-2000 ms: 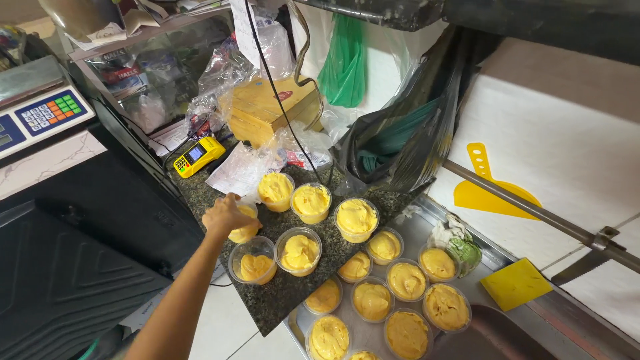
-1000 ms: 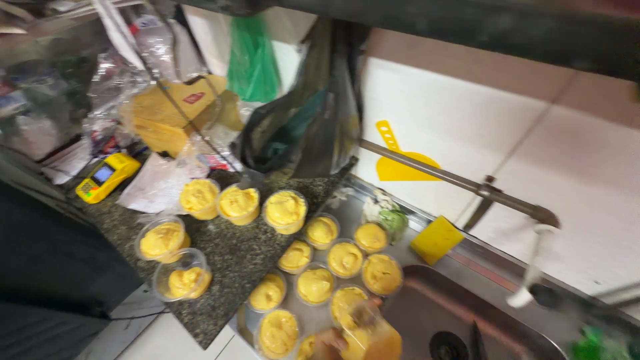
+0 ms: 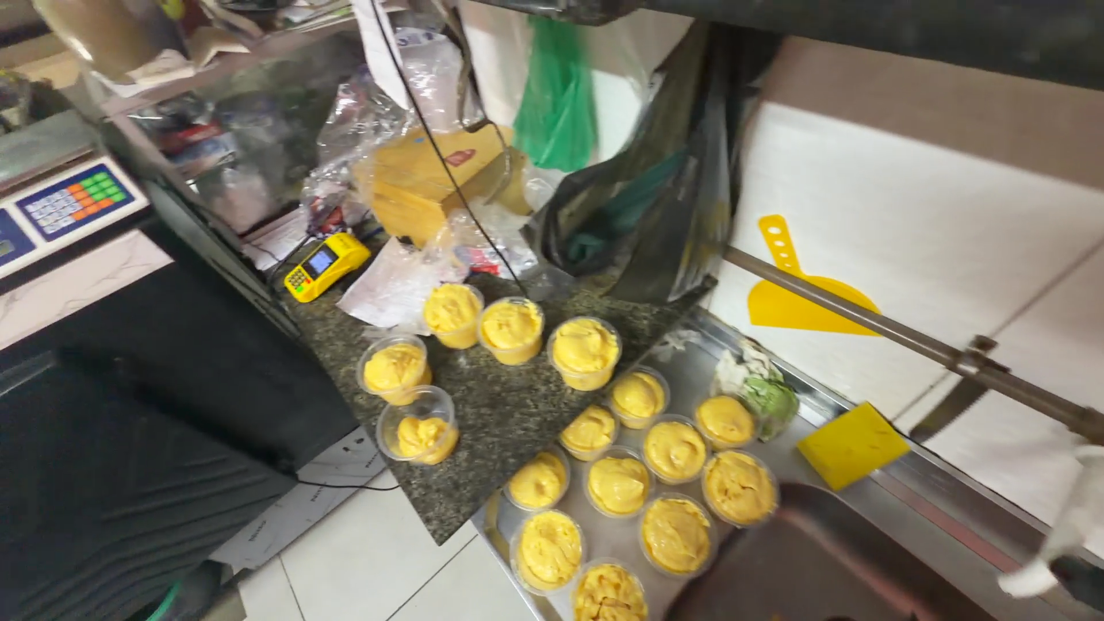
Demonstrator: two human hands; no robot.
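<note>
Neither of my hands shows in the head view now. Several clear plastic cups of yellow creamy filling stand on the speckled granite counter: three in a row at its back, among them one cup (image 3: pixel 584 352) at the right, and two at its left edge. The frontmost cup (image 3: pixel 419 426) is only partly filled. More filled cups, such as this cup (image 3: pixel 675 448), are grouped on the steel sink drainboard (image 3: pixel 604 526).
A yellow card terminal (image 3: pixel 328 266), a cardboard box (image 3: pixel 440 181) and plastic wrap lie behind the cups. A black plastic bag (image 3: pixel 642 198) hangs by the wall. A metal pipe (image 3: pixel 862 319), a yellow scraper (image 3: pixel 811 302), a yellow sponge (image 3: pixel 852 445) and a sink basin (image 3: pixel 802 561) are at the right.
A hand held a cup on the counter two seconds ago, and a hand was at a cup over the drainboard one second ago. No hand is in view now.
</note>
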